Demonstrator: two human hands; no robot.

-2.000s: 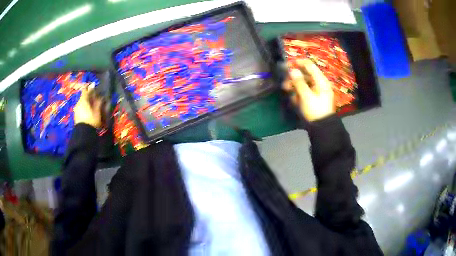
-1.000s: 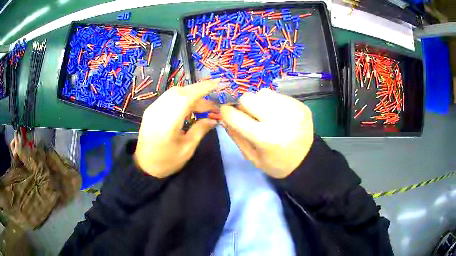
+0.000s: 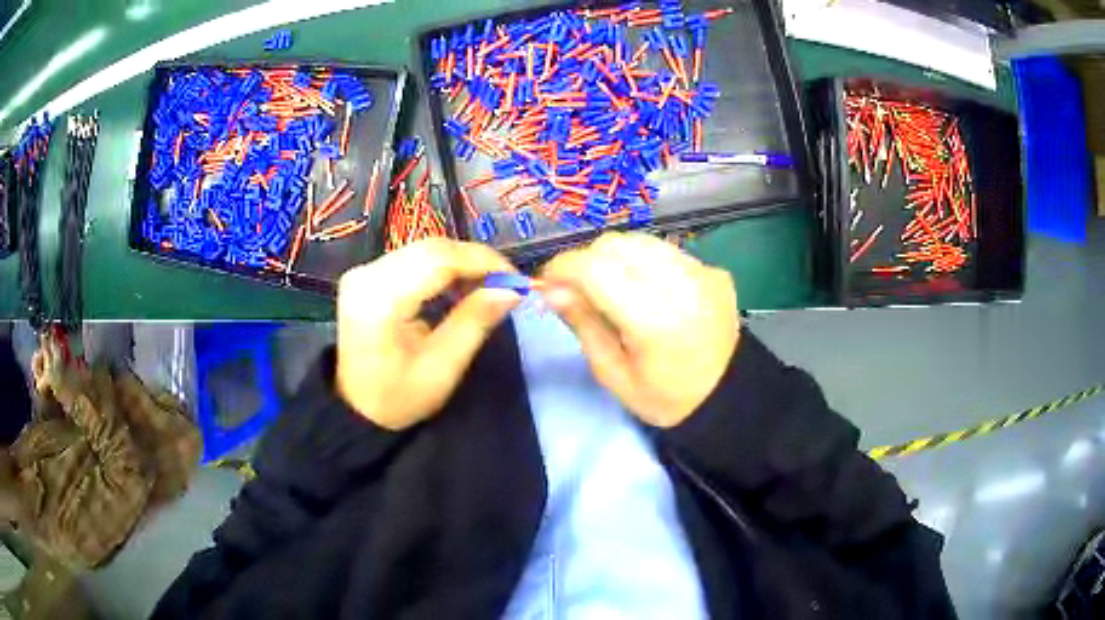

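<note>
My left hand (image 3: pixel 412 329) pinches a blue housing (image 3: pixel 507 282) between thumb and fingertips, just in front of the bench edge. My right hand (image 3: pixel 642 321) touches its right end, with its fingertips closed on a red lead (image 3: pixel 537 287), of which only a little shows. How far the lead sits in the housing is hidden by the fingers. The left tray (image 3: pixel 390 151) holds blue housings and some red leads. The middle tray (image 3: pixel 757 121) holds a dense mix of blue and red pieces. The right tray (image 3: pixel 1000 200) holds only red leads.
Loose red leads (image 3: pixel 416 216) lie between the left and middle trays. A white-and-blue pen (image 3: pixel 733 159) lies in the middle tray. Black cables (image 3: pixel 75 230) hang at far left, near another person's brown sleeve (image 3: pixel 103 454). A blue bin (image 3: pixel 236 382) stands below the bench; another blue object (image 3: pixel 1052 145) is at right.
Since two seconds ago both hands have left the side trays and met in front of me. Since one second ago they stay together, and the blue housing shows more clearly between the fingertips.
</note>
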